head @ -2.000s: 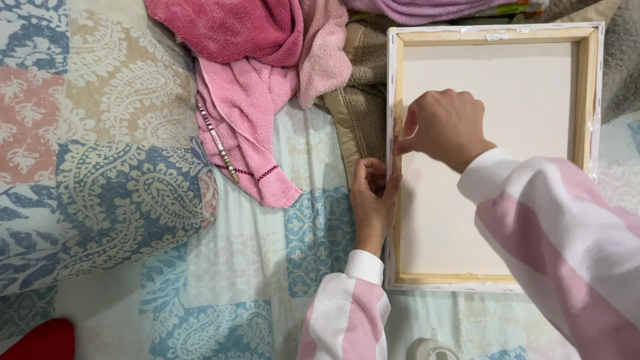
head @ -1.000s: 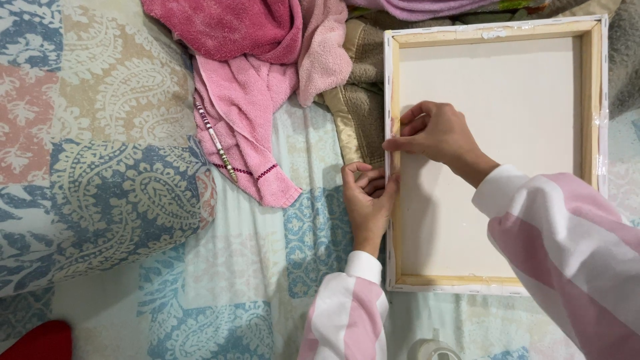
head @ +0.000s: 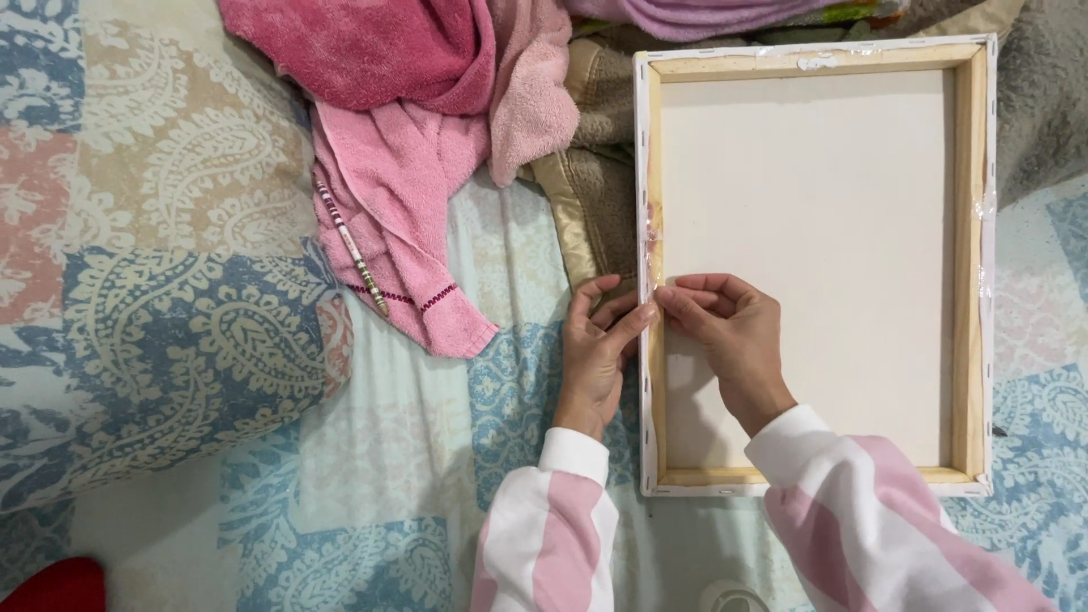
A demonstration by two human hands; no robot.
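Observation:
A stretched canvas lies face down on the bed, its wooden stretcher bars and stapled white edge showing. Shiny clear tape runs along the left bar. My left hand is at the outer side of that bar, thumb on its edge and fingers curled. My right hand reaches over the canvas back to the same bar, thumb and fingertips pinched together close to my left thumb. What the right fingertips pinch is too small to tell.
Pink towels lie left of the canvas, with a striped pencil-like stick on them. A patterned pillow is at the left. A brown blanket lies partly beneath the canvas. A roundish clear object sits at the bottom edge.
My right hand has moved down along the left bar, closer to my left thumb. My left hand has stayed at the bar's outer side.

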